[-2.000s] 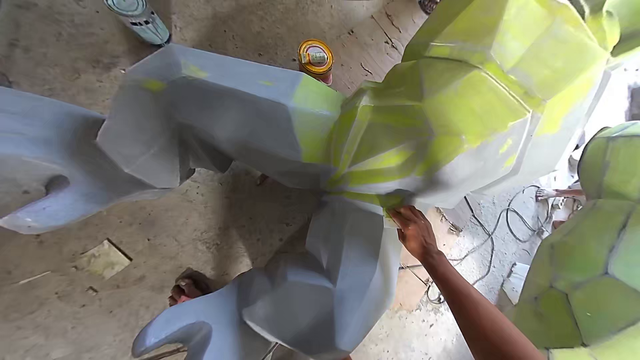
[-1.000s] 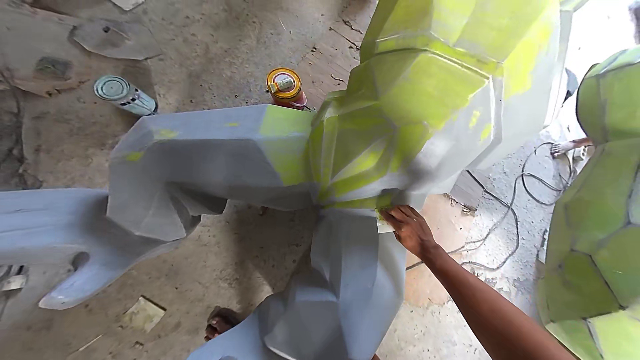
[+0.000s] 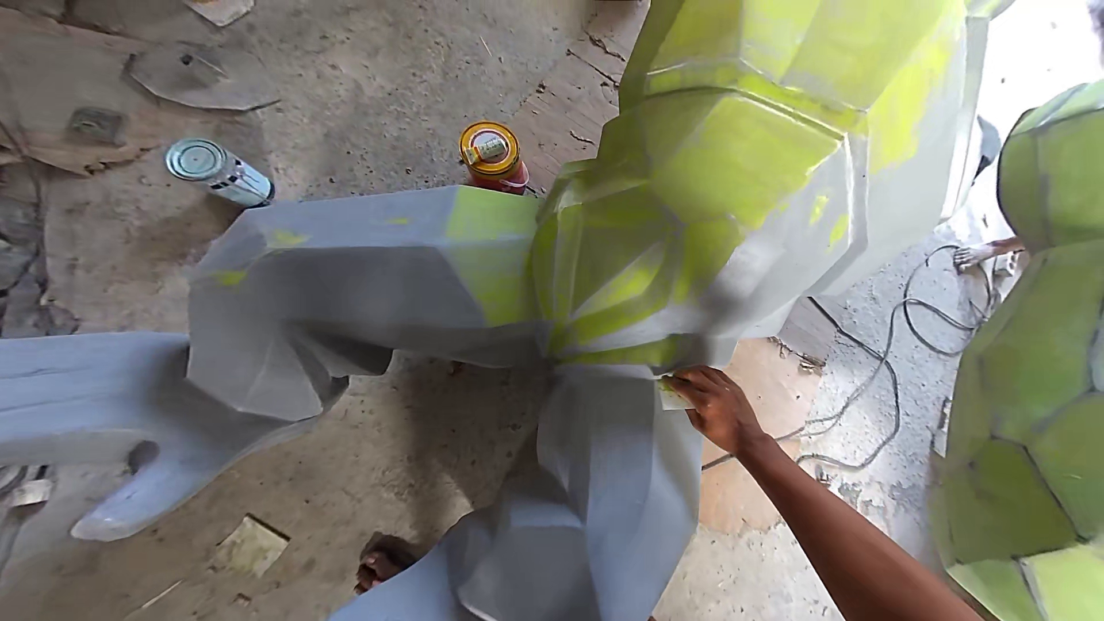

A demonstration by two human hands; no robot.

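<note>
A large faceted sculpture (image 3: 604, 259), grey with yellow-green patches, fills the middle of the head view, with jointed limbs reaching left and down. From the lower right comes my right hand (image 3: 711, 404), its fingers closed on a small pale sheet (image 3: 674, 395) with a green smear, perhaps sandpaper. The sheet lies against the grey limb, just below the green underside of the body. What the far side of the sheet touches is hidden by my fingers. My left hand is out of view.
Two cans, one light blue (image 3: 220, 172) and one with a yellow lid (image 3: 492, 155), stand behind the upper limb. A dark cable (image 3: 893, 379) loops across the concrete floor. Another green faceted form (image 3: 1026, 414) rises at right, near a person's foot (image 3: 983, 253). A square scrap (image 3: 250, 546) lies lower left.
The view has shifted, bringing more floor at the upper left into sight. My right hand stays near the same joint, with the small sheet showing more plainly at its fingertips.
</note>
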